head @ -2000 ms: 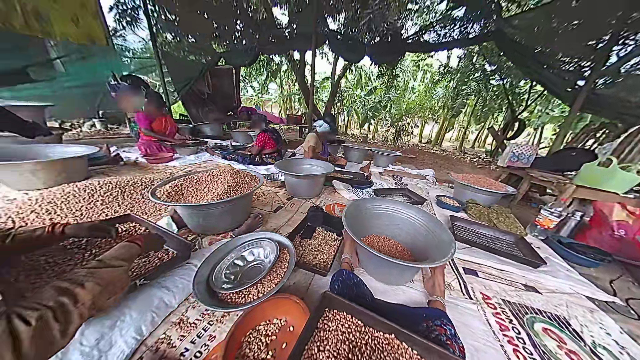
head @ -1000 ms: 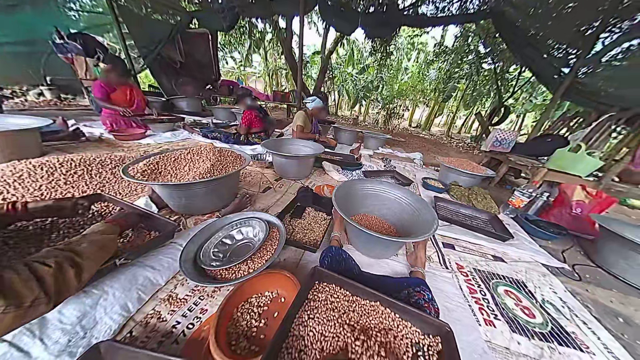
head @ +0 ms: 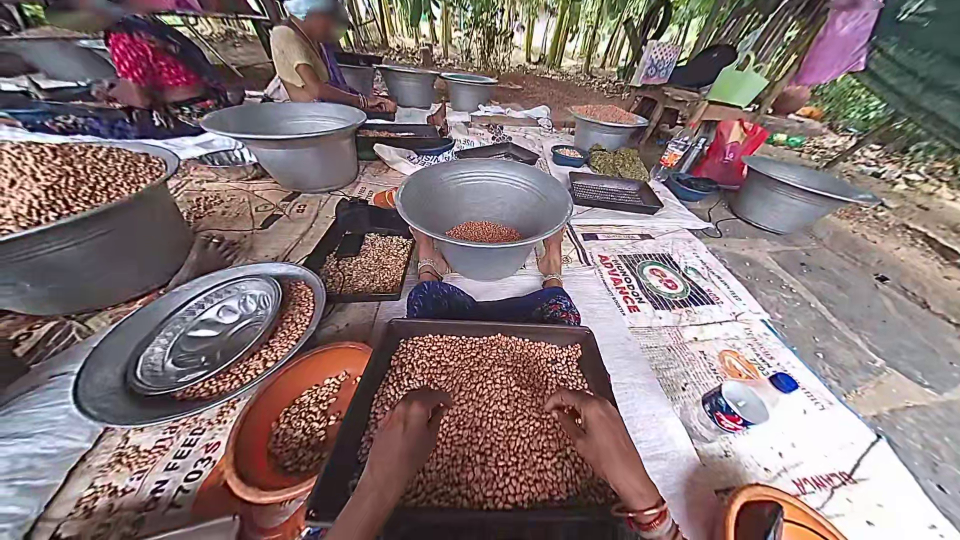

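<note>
A black plastic tray full of shelled nuts or seeds lies before me, in front of my legs. My left hand is over the tray's left part, its fingers curled down at the nuts. Over the right part is my right hand, with bangles at the wrist and thumb and fingertips close together. Whether either hand pinches a nut cannot be made out. Beyond the tray, between two feet with anklets, stands a metal basin with a small heap of reddish nuts in it.
Left are an orange bowl, a metal dish holding a smaller plate, a heaped basin and a smaller black tray. At right lies a paper cup. An orange container is at the lower right. People sit farther back.
Both my hands have come into view over the tray of nuts. The view has turned right and down; the co-worker's arms at the left are out of view.
</note>
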